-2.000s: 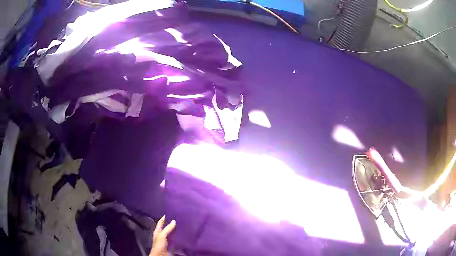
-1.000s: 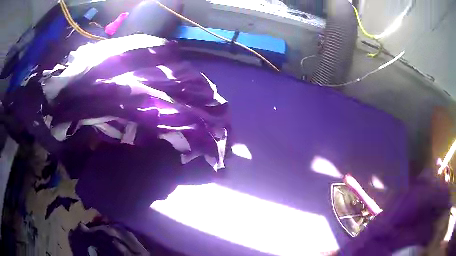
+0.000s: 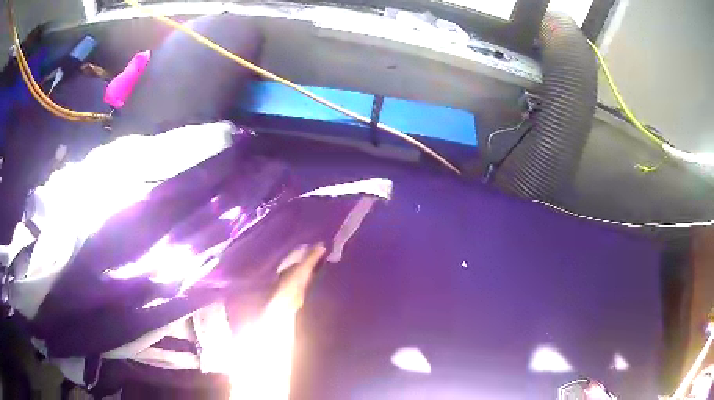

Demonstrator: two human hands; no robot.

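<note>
A loose pile of dark purple cloth pieces with white bands lies on the left of the table, partly washed out by glare. My left hand reaches in from the bottom edge to the pile's right side, the forearm overexposed. The hand touches the cloth, but glare hides whether its fingers grip it. A dark piece with a pale strip lies beside the hand. The steam iron is cut off by the bottom edge at the right, only its tip showing. My right hand is not in view.
The purple table cover carries small sun patches. Behind it are a blue box-like item, a grey ribbed duct and a window sill. An orange cord crosses above the far edge. A bright pink item is at the upper left.
The view has shifted toward the far side, and the iron has dropped to the bottom edge. My left hand, out of view a second ago, is now at the pile. A pale-banded piece shows at its right end.
</note>
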